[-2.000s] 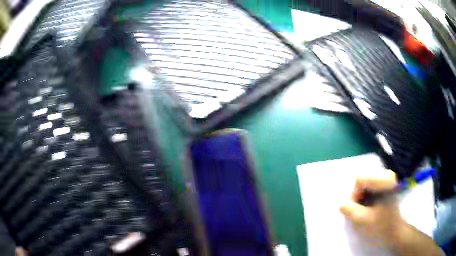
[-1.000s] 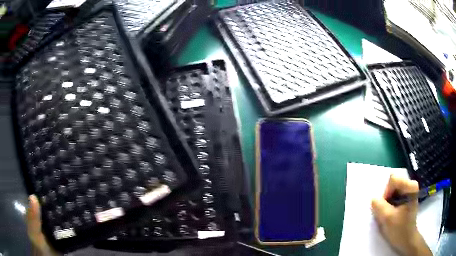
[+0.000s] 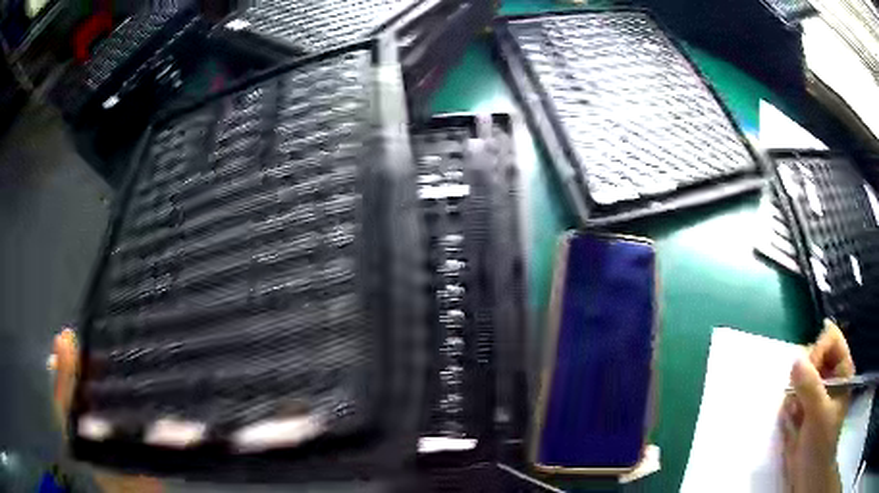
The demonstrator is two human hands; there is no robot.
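Observation:
A black blister tray (image 3: 241, 260), motion-blurred, is held up at the left over another black tray (image 3: 487, 318). It has rows of pockets and pale labels on its near rim. My left hand (image 3: 66, 380) grips its left edge near the lower corner; most of the hand is hidden behind the tray. My right hand (image 3: 819, 404) is at the right over a white paper sheet (image 3: 742, 414), its fingers closed on a thin pen (image 3: 846, 382), partly cut off by the frame edge. Whether the pockets hold parts is too blurred to tell.
A smartphone (image 3: 602, 356) lies on the green mat (image 3: 708, 260), a label scrap (image 3: 644, 464) beside it. A pale-looking tray (image 3: 636, 116) lies behind it. Another black tray (image 3: 834, 221) lies at the right. Trays (image 3: 318, 24) are stacked at the back left.
The view has turned left, shifting the bench rightward. The held tray now looks more upright and square to me. My right hand stays at the paper, the pen now angled differently.

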